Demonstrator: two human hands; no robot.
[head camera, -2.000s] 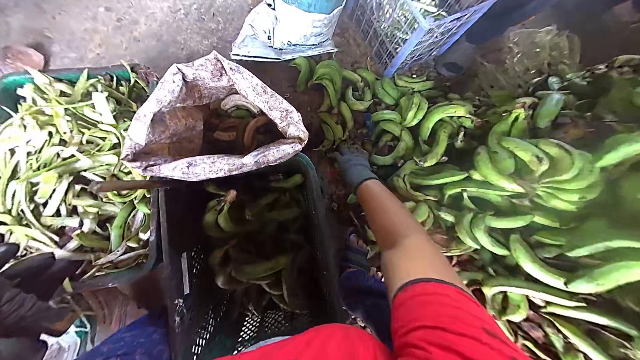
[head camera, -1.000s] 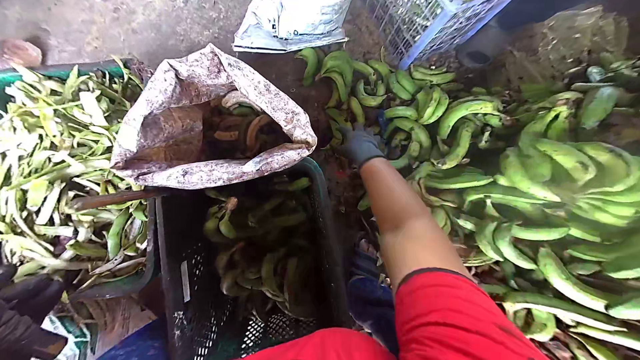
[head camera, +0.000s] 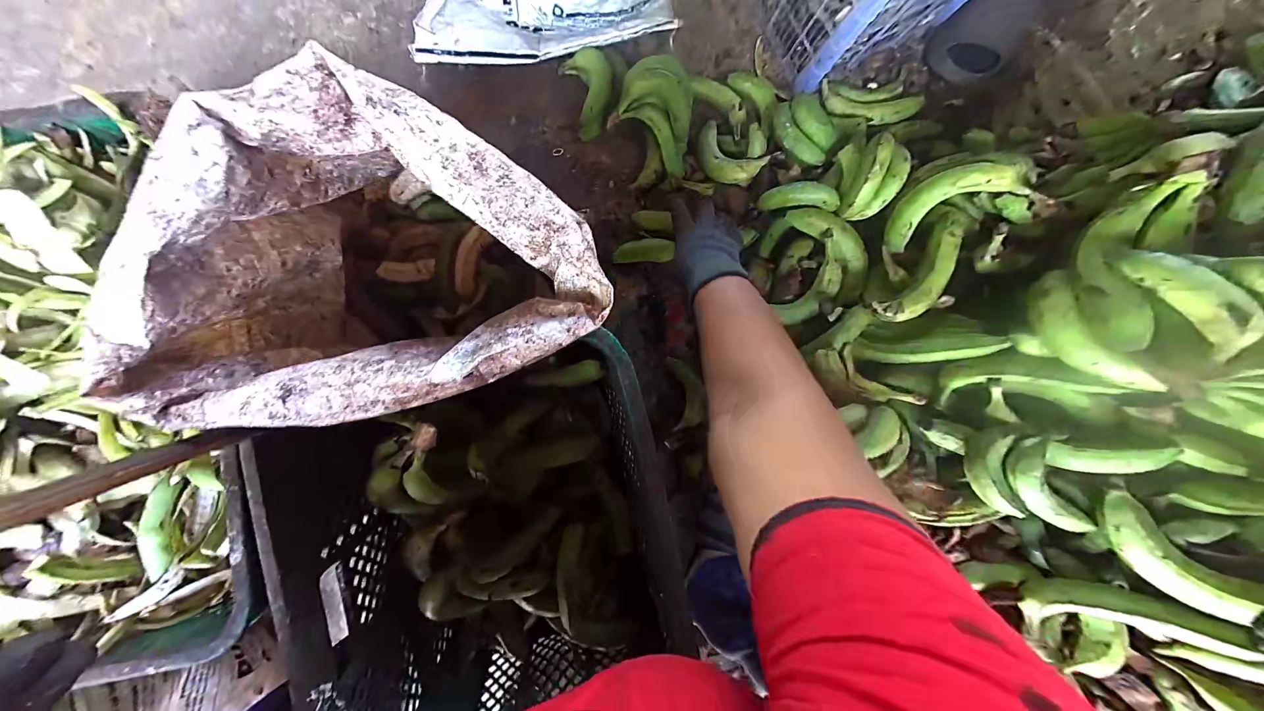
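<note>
My right hand (head camera: 706, 242), in a grey-blue glove, reaches down to the floor between small green bananas (head camera: 644, 250) and a spread of green banana bunches (head camera: 820, 247). Its fingers are dark and blurred, so I cannot tell whether they grip anything. I do not see my left hand. Left of my right forearm, a black plastic crate (head camera: 647, 513) holds green bananas (head camera: 504, 533) in shadow. A stained, whitish woven sack (head camera: 494, 188) gapes over the crate's far end, with brownish and green bananas (head camera: 410, 269) inside.
Green peels (head camera: 49, 247) fill a green-rimmed container (head camera: 212, 642) at left, where a wooden stick (head camera: 109, 479) lies across. A dark gloved hand (head camera: 39, 667), seemingly another person's, shows at lower left. A white bag (head camera: 538, 30) and a blue-edged mesh crate (head camera: 834, 44) stand beyond.
My gloved hand has stayed low among the bananas, with a small shift in its place near the small ones. The view has moved somewhat.
</note>
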